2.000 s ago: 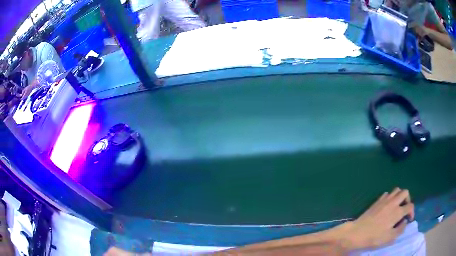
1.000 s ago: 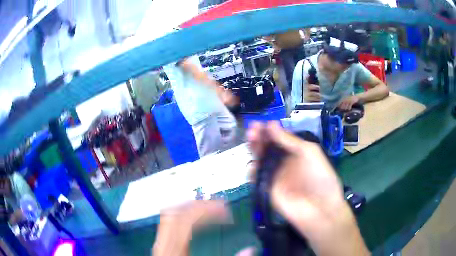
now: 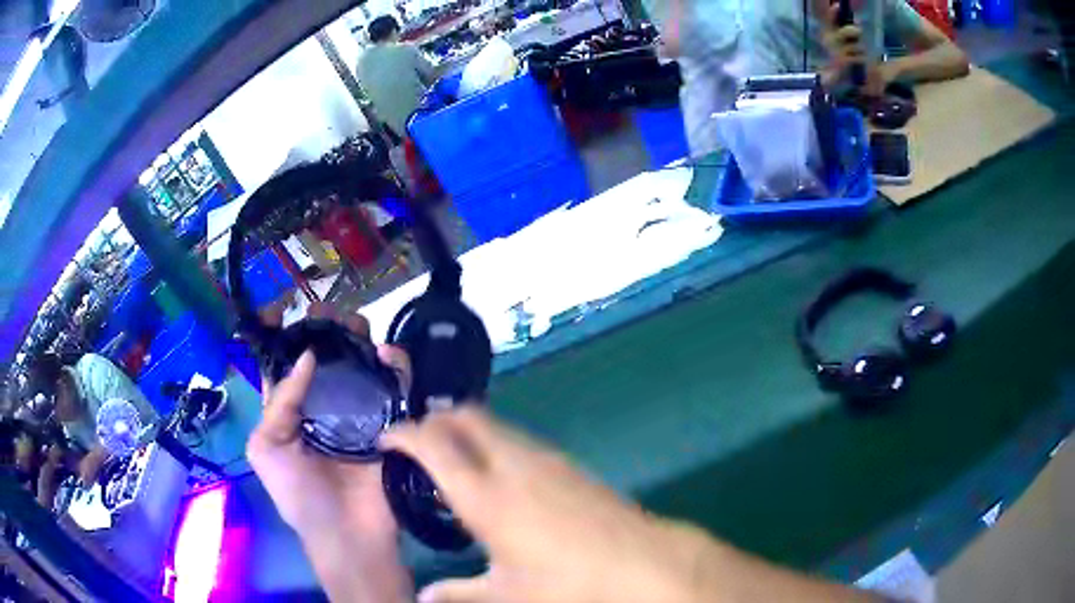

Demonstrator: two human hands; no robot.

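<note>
Black over-ear headphones (image 3: 442, 348) are raised in front of me at the left, band arching upward. My left hand (image 3: 324, 471) holds the near ear cup from below, thumb across its shiny grey-violet face. The other cup is just right of it. My right hand (image 3: 519, 495) is slightly blurred, with its fingertips at the lower edge of the cups; whether it grips is unclear. A dark round part (image 3: 413, 507) shows between the hands, partly hidden; I cannot tell whether it belongs to the held pair.
Another black headphones (image 3: 872, 377) lies on the green belt (image 3: 707, 401) at the right. Across it are a ragged white sheet (image 3: 637, 242), a blue tray (image 3: 796, 210) with clear bags, and a person's arm on a cardboard top (image 3: 967, 130). A pink-violet light (image 3: 198, 542) glows lower left.
The view has swung down and right from the high tilt. The dark piece near my hands now shows as raised headphones at the left, with my left hand on one cup.
</note>
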